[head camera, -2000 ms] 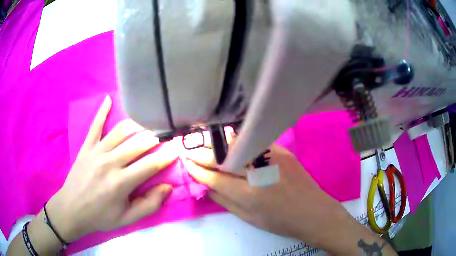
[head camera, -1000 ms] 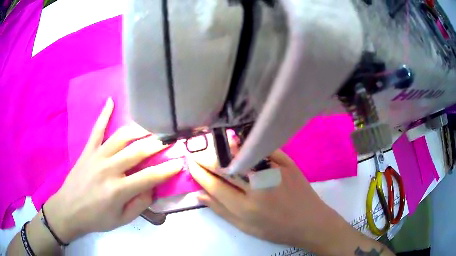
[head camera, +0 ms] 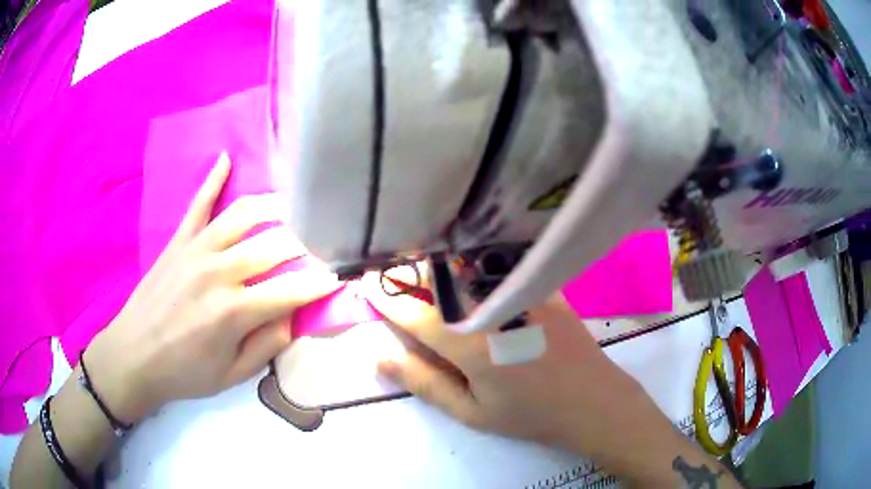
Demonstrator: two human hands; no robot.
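Observation:
A bright pink garment panel [head camera: 95, 201] lies under the white sewing machine head [head camera: 430, 124] and shows again right of it. A squarish pink pocket piece [head camera: 181, 143] lies on the panel at the left. My left hand [head camera: 215, 296] lies flat on the cloth, fingers spread, fingertips near the wire finger guard [head camera: 400, 279]. My right hand [head camera: 497, 368] is on the near side of the needle area, thumb and forefinger at the cloth edge, partly behind the machine. The needle is hidden; I cannot tell whether the right fingers pinch the cloth.
Scissors with yellow and red handles [head camera: 731, 387] lie right of the machine. More pink pieces [head camera: 788, 320] hang at the right table edge. The pale machine bed plate [head camera: 334, 368] shows in front of the cloth. A printed ruler [head camera: 573, 475] runs along the front edge.
The pink cloth has moved away from me under the machine, uncovering the bed plate. Both hands have moved slightly forward with it. The view has shifted a little.

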